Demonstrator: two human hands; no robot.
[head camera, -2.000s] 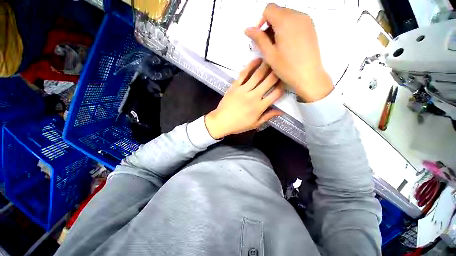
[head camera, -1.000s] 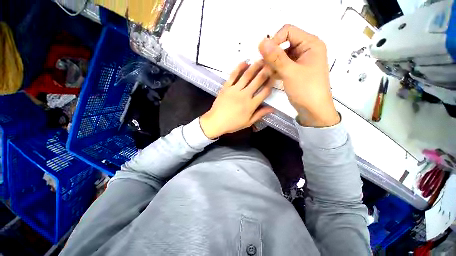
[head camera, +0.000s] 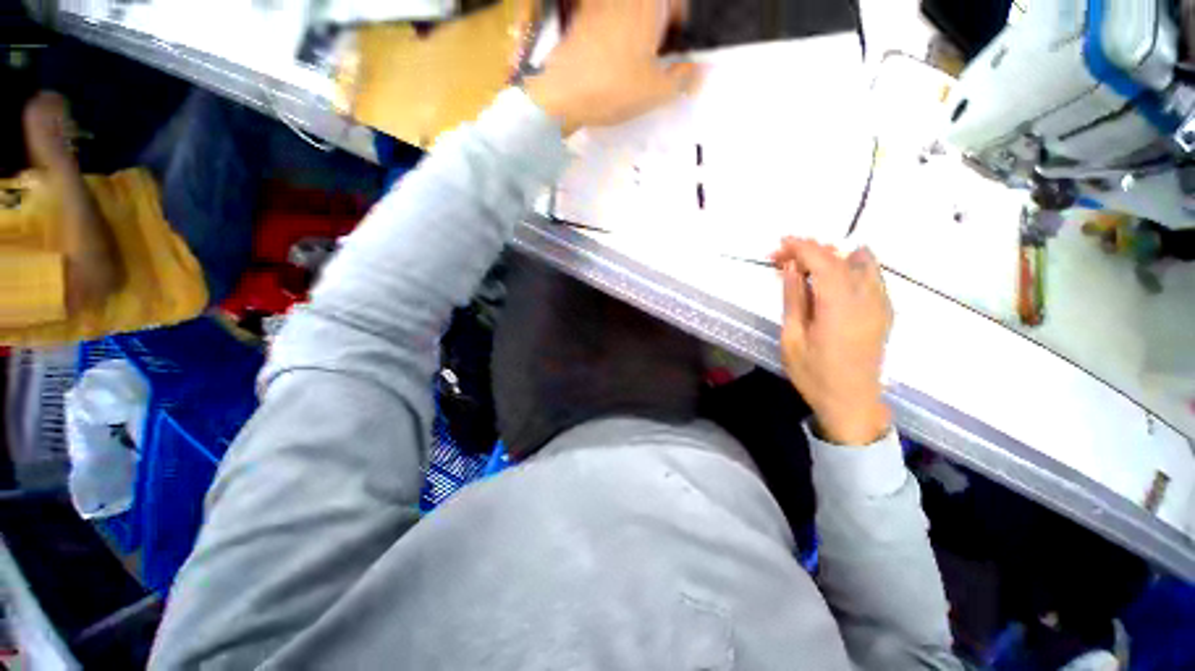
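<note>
The white marking template [head camera: 773, 144] lies on the machine table, with short dark slots near its middle. Dark cloth [head camera: 767, 19] shows at the top edge, beyond the template. My left hand [head camera: 613, 66] is blurred and cut off by the top edge, beside the dark cloth; its grip cannot be told. My right hand [head camera: 839, 328] is at the near edge of the table, fingers bent and close together at the template's edge. Whether it holds the edge or a marking pen cannot be told.
A sewing machine [head camera: 1068, 98] stands at upper right, with orange-handled snips [head camera: 1033, 275] near it. A tan board [head camera: 439, 72] lies at upper left. Measuring tape runs along the table edge [head camera: 655, 291]. Blue crates [head camera: 197, 459] are lower left. A person's arm [head camera: 81, 216] shows at far left.
My left hand has moved from beside my right hand up to the top of the view. My right hand has come down to the table's near edge. The view has shifted; dark cloth now shows.
</note>
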